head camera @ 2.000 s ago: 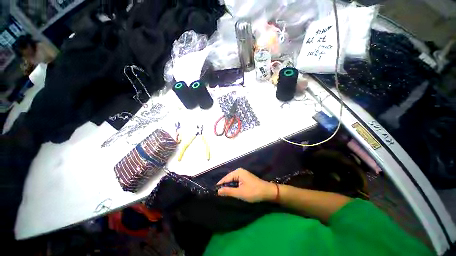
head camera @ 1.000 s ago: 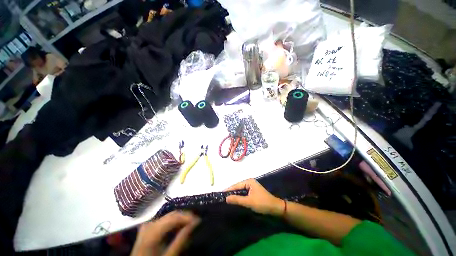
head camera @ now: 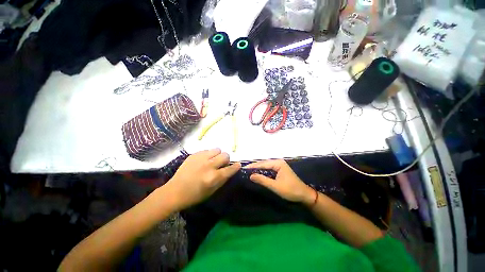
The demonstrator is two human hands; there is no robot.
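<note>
Black fabric (head camera: 234,199) lies over my lap against the table's front edge, with a dark glittering beaded trim (head camera: 260,172) along its upper edge. My left hand (head camera: 205,172) is over the trim, its fingertips pinched together at the edge. My right hand (head camera: 284,180), with a red string on the wrist, holds the trim edge between thumb and fingers just to the right. The fingertips of both hands nearly meet. No needle or thread can be made out. A striped cushion (head camera: 159,126) with a blue band sits on the table left of my hands.
On the white table (head camera: 69,133) lie yellow-handled pliers (head camera: 226,117), small cutters (head camera: 204,103), red-handled scissors (head camera: 274,109) on rows of round stones (head camera: 300,101), and a silver chain (head camera: 165,74). Black thread cones (head camera: 375,81), a bottle (head camera: 348,42) and bags stand behind. A pale cable (head camera: 367,173) loops at right.
My left hand has come in from the lower left to the trim beside my right hand. The view has shifted, so the table things appear higher and larger.
</note>
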